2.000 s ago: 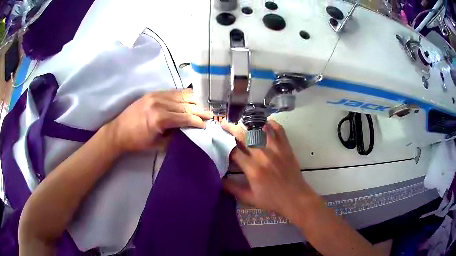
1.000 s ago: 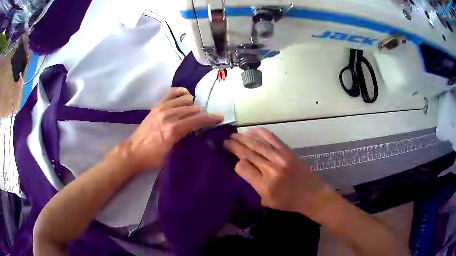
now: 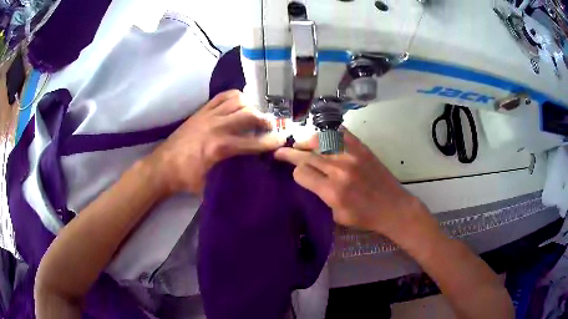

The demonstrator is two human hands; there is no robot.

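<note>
A deep purple panel (image 3: 255,230) hangs from the needle area over the front table edge. The pale grey-lilac body panel (image 3: 124,81) with a purple band spreads left of the needle. My left hand (image 3: 212,140) presses the cloth flat just left of the presser foot (image 3: 280,112). My right hand (image 3: 349,180) pinches the purple panel's edge just in front of the needle, partly behind the knurled metal knob (image 3: 330,141). The fingertips of both hands nearly meet. The needle point is hidden by glare and fingers.
The white machine head (image 3: 398,68) spans the upper right. Black-handled scissors (image 3: 456,134) lie on the bed to the right. A ruler-like strip (image 3: 492,222) runs along the front edge. A purple piece (image 3: 68,31) lies at the upper left.
Since one second ago, both hands have moved up to the needle with the purple panel edge. The pale flap seen under the foot is now covered. The camera view has also shifted.
</note>
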